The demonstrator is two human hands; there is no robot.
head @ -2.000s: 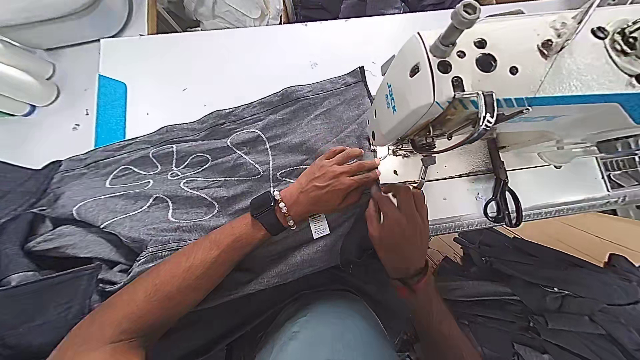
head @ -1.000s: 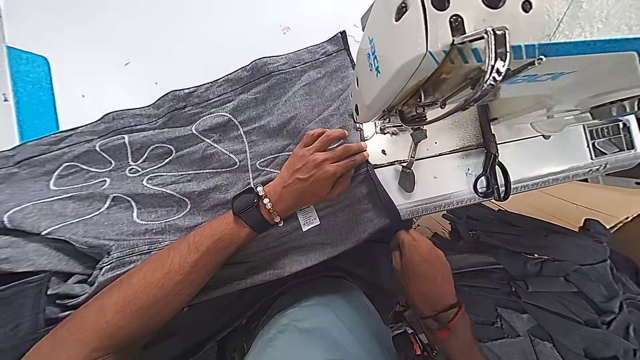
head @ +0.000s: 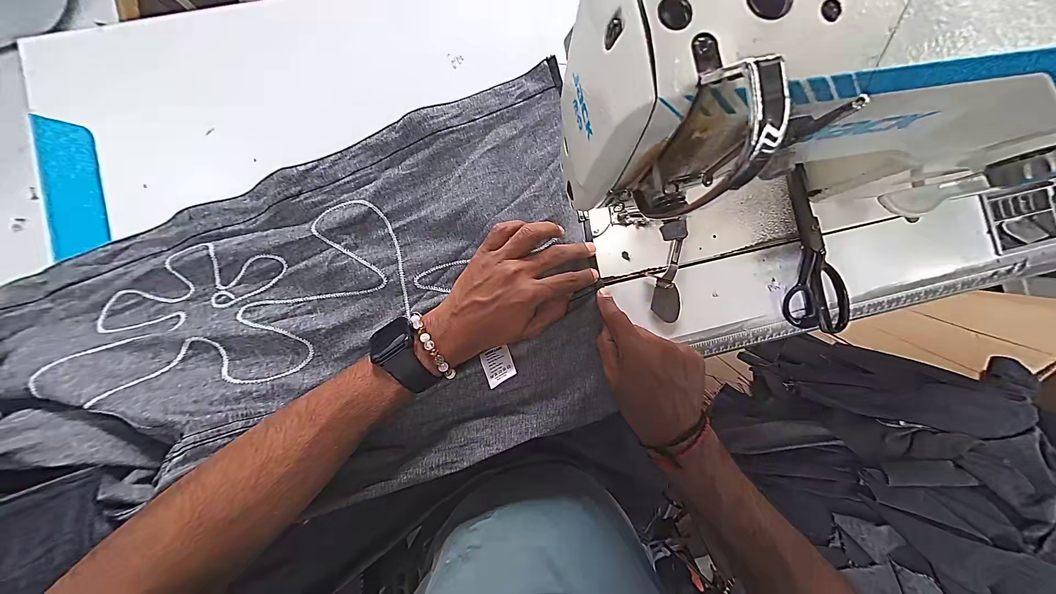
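A grey denim garment piece [head: 462,173] with white flower-shaped stitching lies across the table, its right edge at the needle area of a white Jack sewing machine [head: 610,91]. My left hand [head: 516,285] rests on the cloth, fingers spread towards that edge, just below the presser foot area. My right hand [head: 652,371] pinches the hem of the cloth between thumb and finger, close to the left fingertips. A small white label [head: 497,366] bearing writing lies on the cloth under my left palm. The needle is too small to make out.
Black-handled scissors [head: 813,297] hang from the machine at the right. A ruler tape [head: 899,305] runs along the front edge of the bed. Dark cloth pieces [head: 891,445] are heaped at the lower right. The white tabletop [head: 272,91] extends behind the garment.
My right hand has moved up from below the garment's corner to its edge beside my left fingertips. My left hand stays on the cloth. The view has shifted.
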